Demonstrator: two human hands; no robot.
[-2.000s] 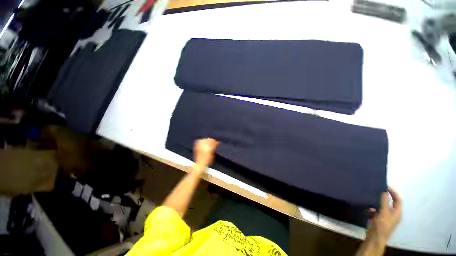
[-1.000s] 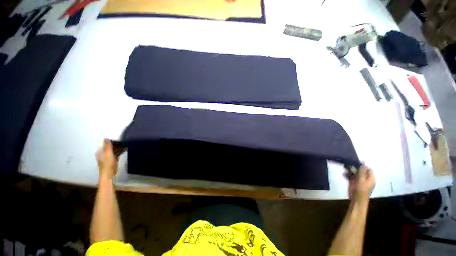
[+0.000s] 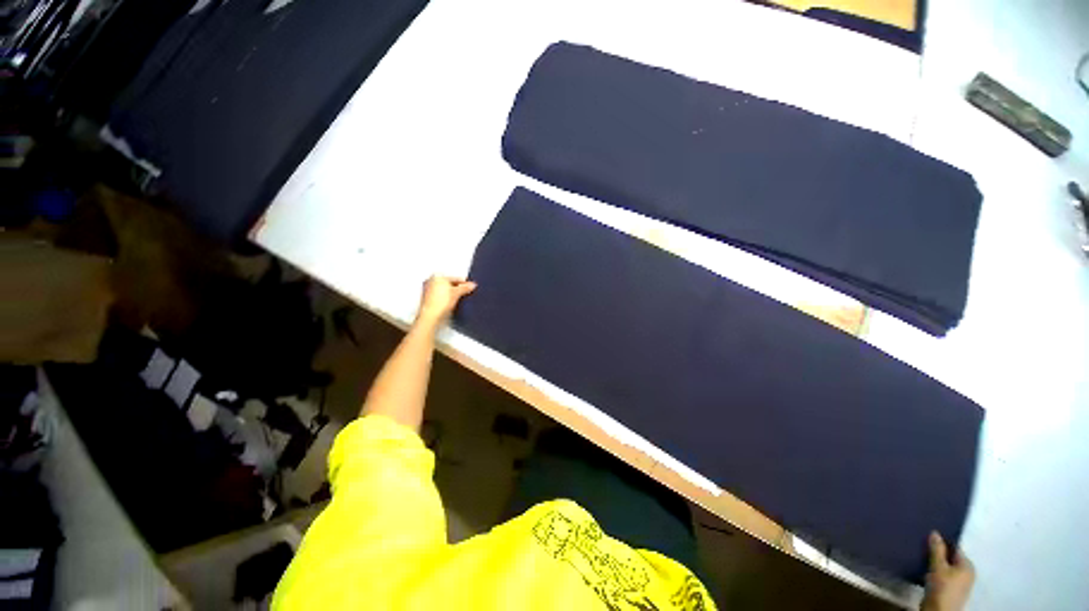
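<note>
The near stack of dark navy cut pieces (image 3: 717, 370) lies flat along the table's near edge. The far stack (image 3: 740, 179) lies just beyond it, with layered edges showing on its near side. My left hand (image 3: 444, 296) pinches the left end of the near stack's top piece. My right hand (image 3: 948, 578) is at the near right corner of the same piece, fingers on its edge, partly cut off by the picture's bottom. How many layers the fingers hold cannot be told.
The white table (image 3: 358, 203) has a worn brown near edge. A large dark cloth (image 3: 251, 107) hangs over its left end. A metal bar weight (image 3: 1017, 115) lies at the far right. Brown paper (image 3: 878, 12) shows at the top. Boxes and scraps clutter the floor at left.
A second ago my hands held the piece's near edge raised over the stack. Now it lies flat on the stack, with my hands at its ends. The camera view has turned left.
</note>
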